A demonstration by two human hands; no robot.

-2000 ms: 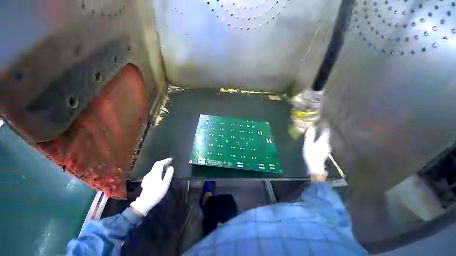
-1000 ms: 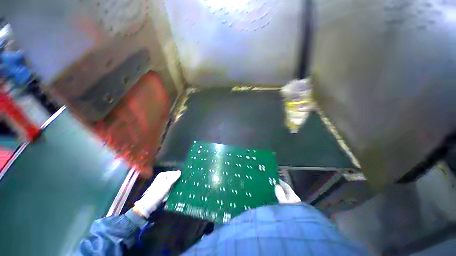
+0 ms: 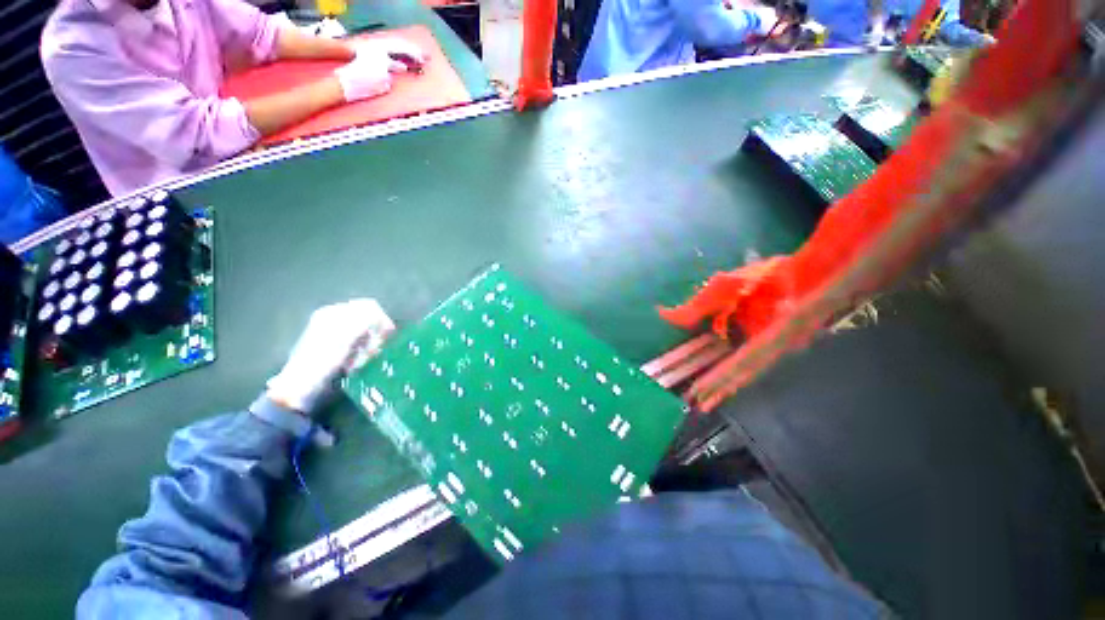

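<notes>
A green circuit board (image 3: 515,406) with rows of small white marks is held tilted over the belt's near edge rail. My left hand (image 3: 330,351), in a white glove, grips its upper left edge. A blue cord hangs from the left wrist. My right hand is not visible; the board's right and near parts lie close to my blue sleeve or clothing.
The green conveyor belt (image 3: 424,212) carries a capacitor-populated board (image 3: 127,291) at left and several boards (image 3: 812,158) at far right. A red curtain flap (image 3: 776,297) hangs at the enclosure's opening, right. Coworkers sit opposite; one has gloved hands over a red mat (image 3: 424,73).
The board has left the enclosure floor, been taken in both hands and carried left to the belt side. The view has turned left, and the right hand has gone out of sight.
</notes>
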